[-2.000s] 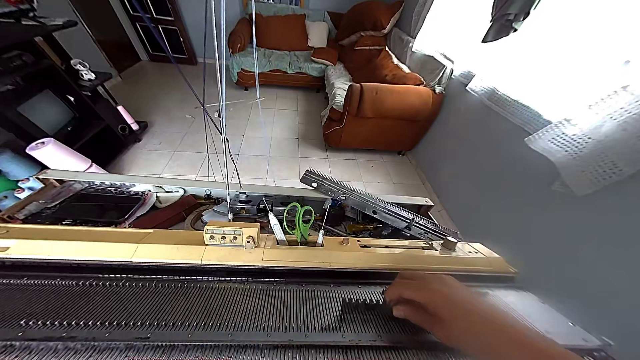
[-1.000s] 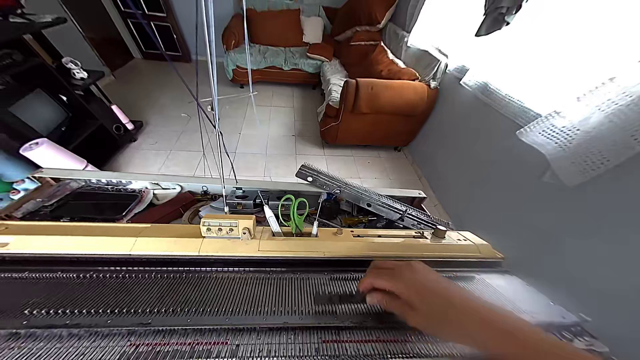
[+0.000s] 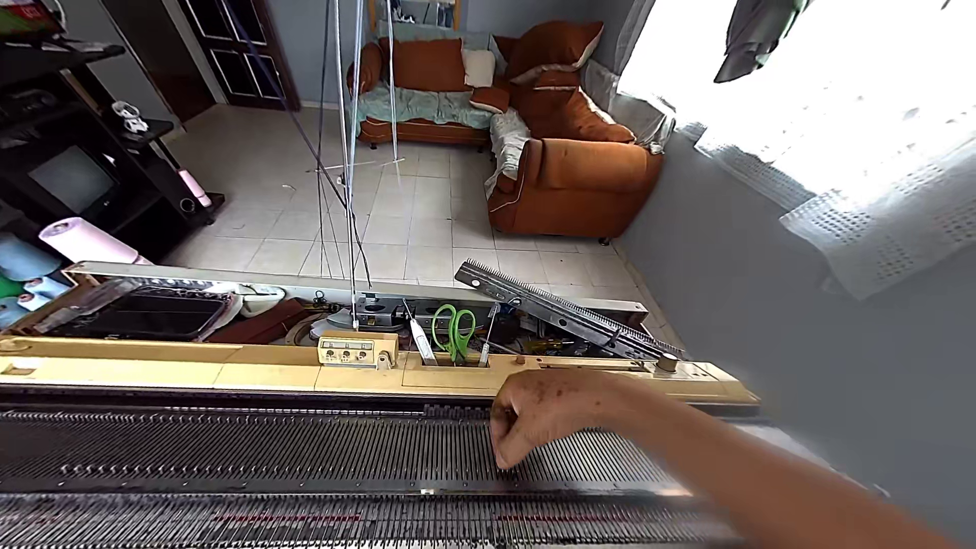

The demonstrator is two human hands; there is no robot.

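A knitting machine with a long metal needle bed (image 3: 305, 450) spans the lower part of the head view, and a second needle bed (image 3: 290, 522) lies along the bottom edge. My right hand (image 3: 534, 415) reaches in from the right, its fingertips pinched down at the needles of the upper bed. Whether they grip a needle cannot be told. Just left of the hand, a dark toothed strip (image 3: 457, 412) lies at the bed's back edge. My left hand is not in view.
Behind the bed runs a cream cover (image 3: 267, 374) with a tension dial unit (image 3: 357, 349). Green scissors (image 3: 454, 333), a white-handled tool (image 3: 422, 341) and a slanted metal comb bar (image 3: 564, 309) stand beyond it. Yarn strands (image 3: 351, 191) hang down. A grey wall (image 3: 762, 343) is at right.
The dark toothed strip, earlier on the needles beside my right hand, now lies at the bed's back edge. My right hand is now pinched at the needles, apart from it.
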